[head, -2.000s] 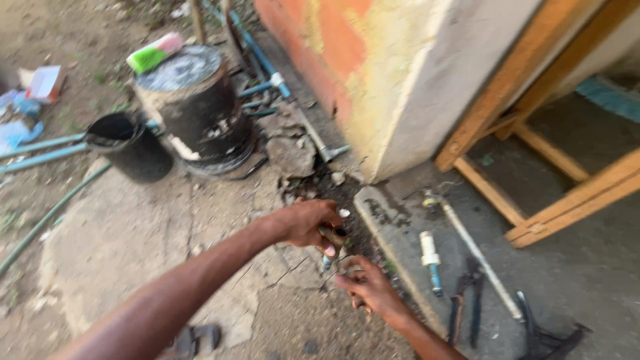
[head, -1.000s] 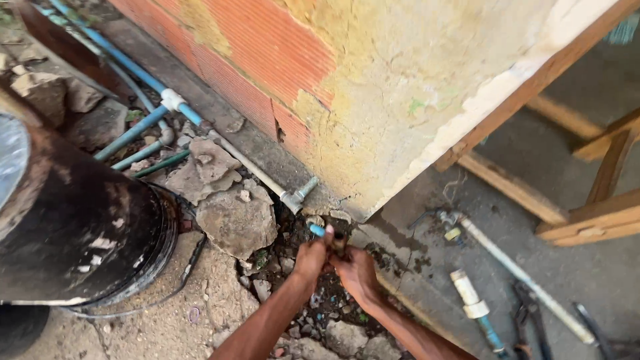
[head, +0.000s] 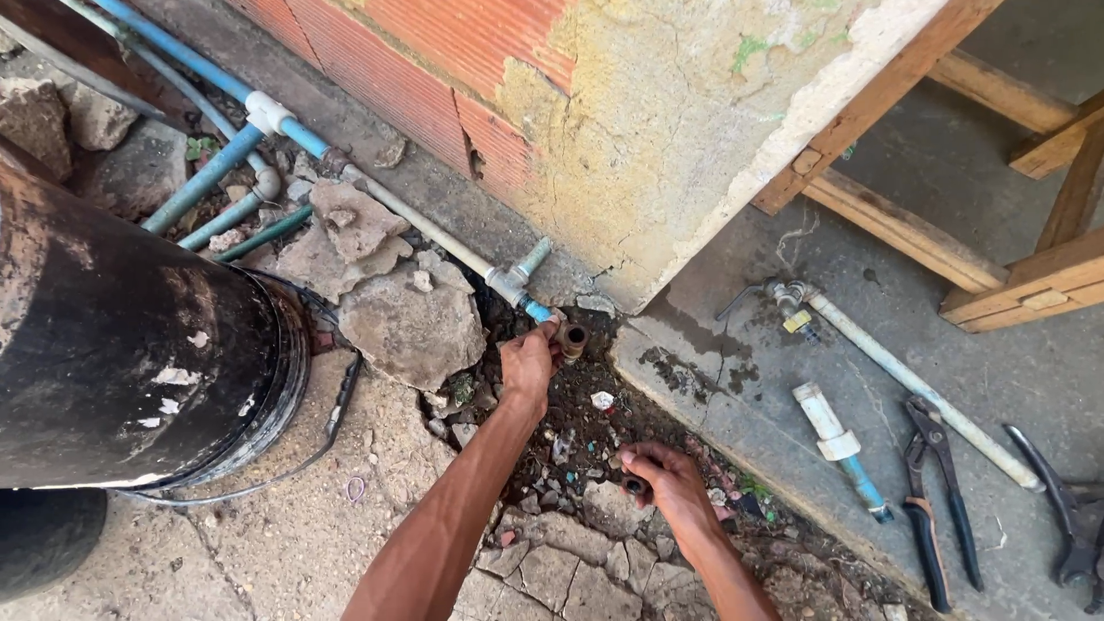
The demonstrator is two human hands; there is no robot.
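Note:
A pale pipe [head: 423, 220] runs along the wall base to a pipe tee [head: 509, 283], from which a short blue pipe piece [head: 536, 310] extends. My left hand [head: 528, 362] grips a brown metal pipe fitting [head: 573, 338] at the end of that blue piece; whether the two are fully joined is hidden by the fingers. Lower right, over the dirt, my right hand [head: 668, 483] holds a small dark cylindrical fitting [head: 636, 486] between thumb and fingers. The fitting's round open end faces left.
Slip-joint pliers [head: 930, 483], a white-and-blue pipe piece [head: 832, 440], a pipe with a tap [head: 914, 379] and another tool [head: 1074, 526] lie on the concrete slab. A black bucket [head: 147, 345] stands left beside broken concrete [head: 414, 319]. A wooden frame [head: 906, 228] stands upper right.
My hands were together at the pipe end one second ago. The right hand has moved away, down and right, with the dark fitting. The view has shifted from two seconds ago.

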